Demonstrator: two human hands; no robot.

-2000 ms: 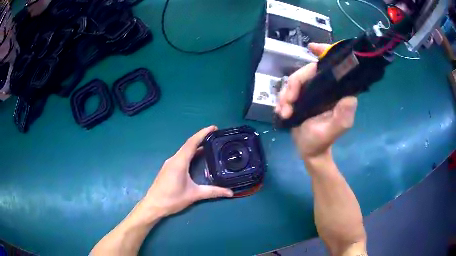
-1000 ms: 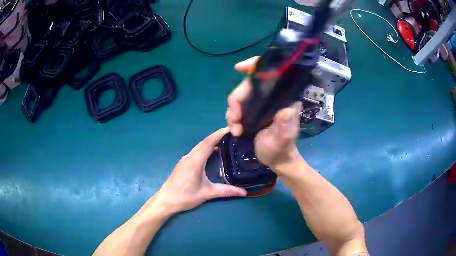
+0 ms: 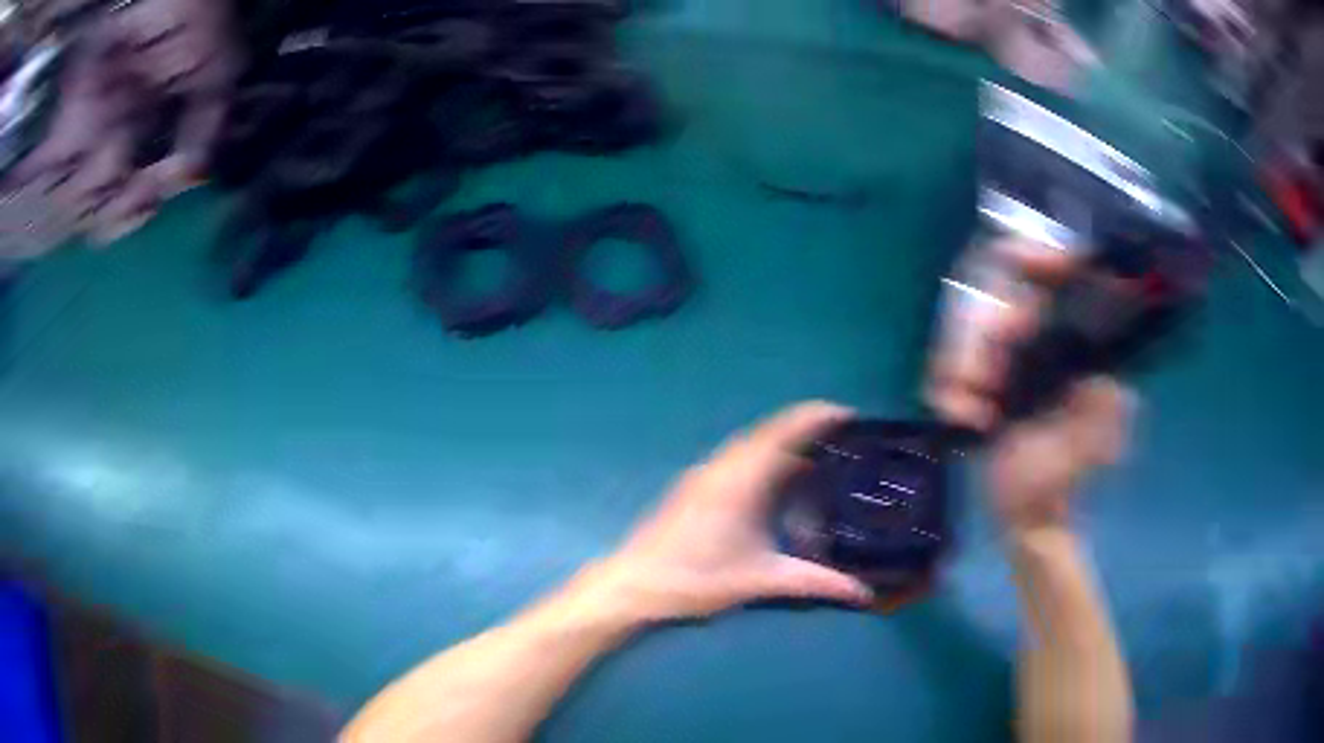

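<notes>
The picture is blurred. The housing with its black square cover point(image 3: 880, 508) sits on the green bench at centre right, its reddish rim showing low on the near side. My left hand point(image 3: 733, 530) grips its left side, fingers behind and thumb in front. My right hand point(image 3: 1038, 378) holds the black electric screwdriver point(image 3: 1096, 327), tilted, just beyond the right far side of the housing. Its tip is too blurred to place exactly. The white-grey screw feeder point(image 3: 1002, 211) stands behind the right hand and is partly hidden.
Two loose black frames point(image 3: 487, 272) lie side by side at upper centre left. A dark heap of black frames point(image 3: 436, 109) and pinkish housings point(image 3: 138, 124) fill the upper left. A thin white cable point(image 3: 1260, 276) lies at upper right.
The whole view has swung, so everything sits further right and is blurred. The screwdriver has moved off the housing to its right, toward the feeder. My left hand still grips the housing.
</notes>
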